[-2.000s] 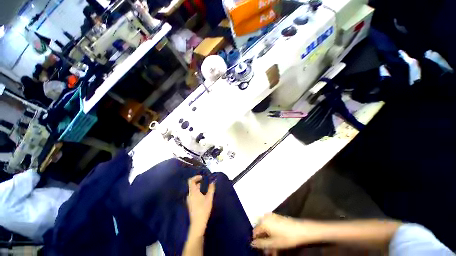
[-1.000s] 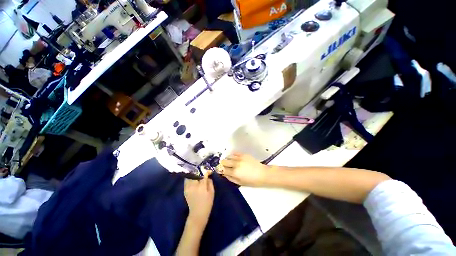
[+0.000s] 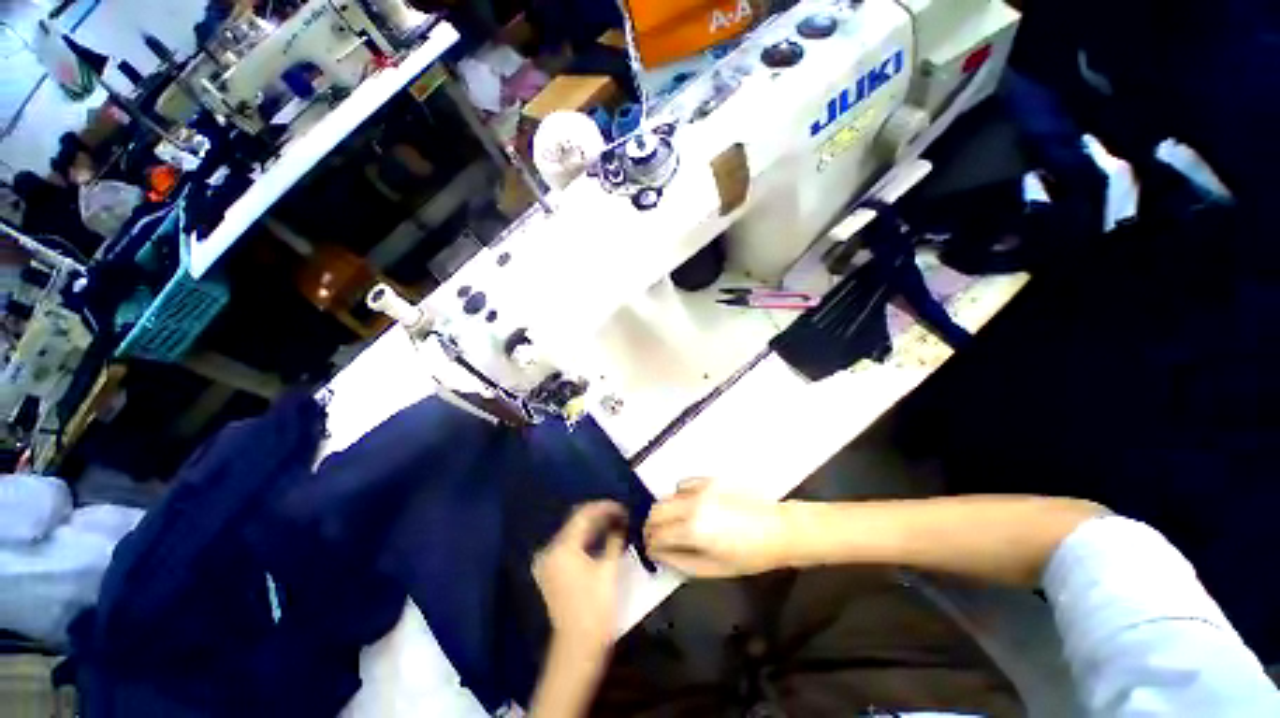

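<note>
A large navy garment (image 3: 421, 512) lies over the left part of the white table, its upper edge at the presser foot and needle (image 3: 559, 397) of the JUKI lockstitch machine (image 3: 618, 302). My left hand (image 3: 583, 568) is on the garment's right part, below the needle, thumb and fingers closed on a bit of the cloth. My right hand (image 3: 709, 530) is beside it to the right, its fingertips pinching the garment's right edge near the table's front edge. The exact cloth between the fingers is hidden.
Pink thread snips (image 3: 768, 299) lie under the machine arm. Dark strips (image 3: 849, 320) lie right of them. A very large navy pile (image 3: 1123, 365) fills the right side. A teal basket (image 3: 176, 316) and a neighbouring machine stand at upper left. A person's pale sleeve (image 3: 63, 554) shows at the left edge.
Both hands have moved from the presser foot down toward the table's front edge. The garment's right edge has been drawn in with them. The view has shifted slightly.
</note>
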